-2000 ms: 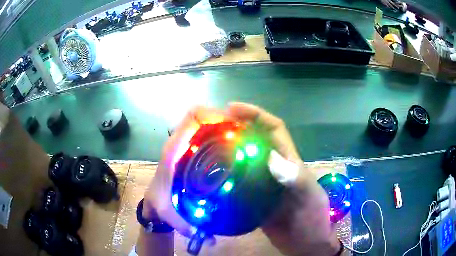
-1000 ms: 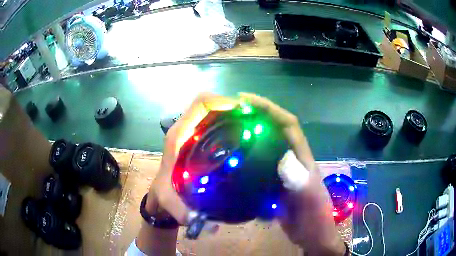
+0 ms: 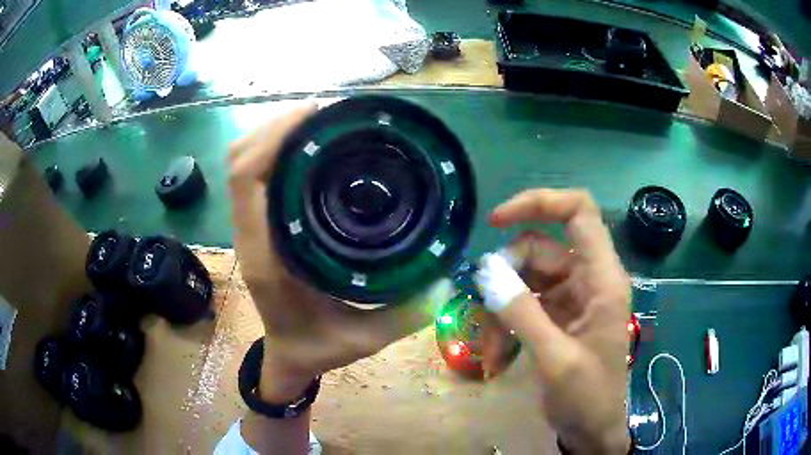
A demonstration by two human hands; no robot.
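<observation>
My left hand (image 3: pixel 267 258) is shut on a black round speaker (image 3: pixel 366 197), held up with its ringed cone face towards me and its ring lights unlit. My right hand (image 3: pixel 569 293) is raised beside it, fingers apart, with a white wrap on the thumb; I see nothing in it. A speaker with red and green lights (image 3: pixel 458 342) shows below, partly behind that thumb; whether it rests on the board (image 3: pixel 382 409) is unclear. Another lit speaker (image 3: pixel 633 338) is mostly hidden behind my right hand. No dark stick is visible.
Unlit black speakers (image 3: pixel 156 275) cluster at left beside a carton (image 3: pixel 36 258). More speakers (image 3: pixel 656 219) stand on the green belt. A black tray (image 3: pixel 587 93) lies beyond. At right are a white cable (image 3: pixel 667 364), a red-and-white stick (image 3: pixel 711 351) and a blue-screened device (image 3: pixel 787 427).
The speaker with coloured lights between both hands has given way to an unlit one, held higher in my left hand. My right hand has moved away to the right; a lit speaker shows below.
</observation>
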